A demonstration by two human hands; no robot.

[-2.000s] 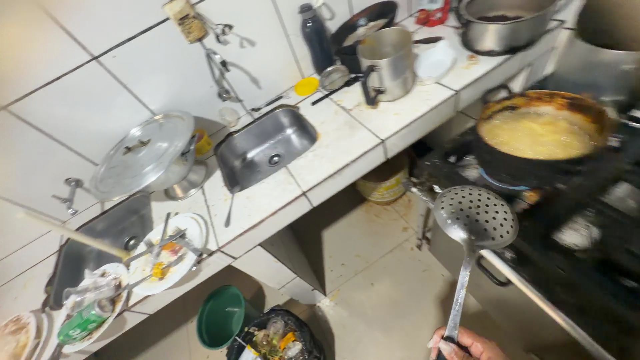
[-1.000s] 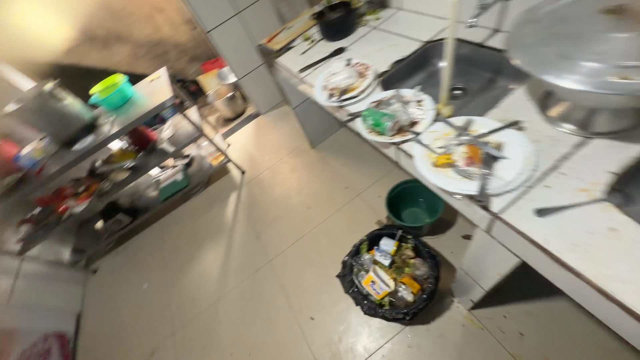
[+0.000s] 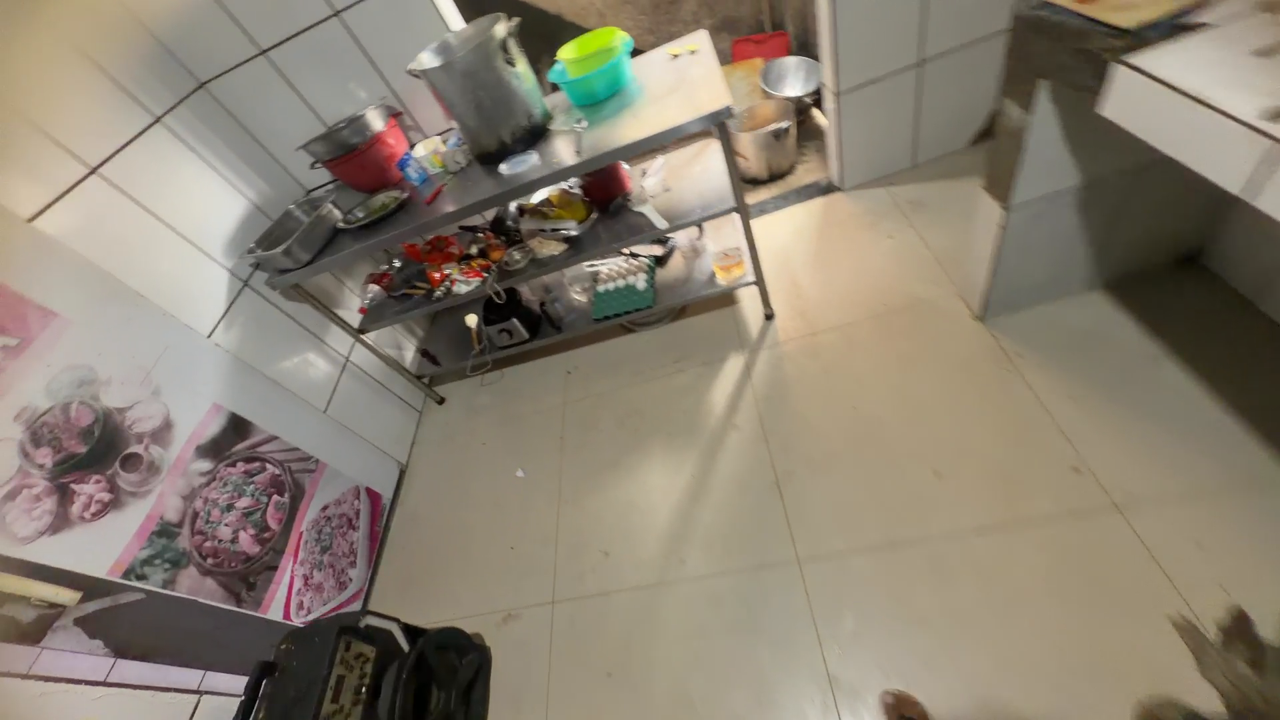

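Observation:
Neither of my hands shows in the head view at this moment. Ahead stands a metal shelf table [image 3: 665, 120] with three levels. On its top are a large aluminium pot [image 3: 485, 90], a lime-green bowl [image 3: 592, 50] in a turquoise basin [image 3: 597, 82], a red bowl [image 3: 368, 158] under a metal pan, and a rectangular metal pan [image 3: 295, 235]. Packets and dishes fill the middle level. A green tray of eggs [image 3: 622, 285] and a black appliance [image 3: 510, 318] are on the lowest level.
Tiled counter [image 3: 1190, 110] at the right on tiled supports. Pots, one a steel pot [image 3: 765, 140], stand past the doorway. A black machine [image 3: 375, 670] is at the lower left, below a wall poster of food [image 3: 240, 510]. A brown rounded thing [image 3: 905, 705] shows at the bottom edge.
The view has swung far left from the stove and sinks to the shelf table. The hand on the skimmer handle, seen two seconds ago, is out of view.

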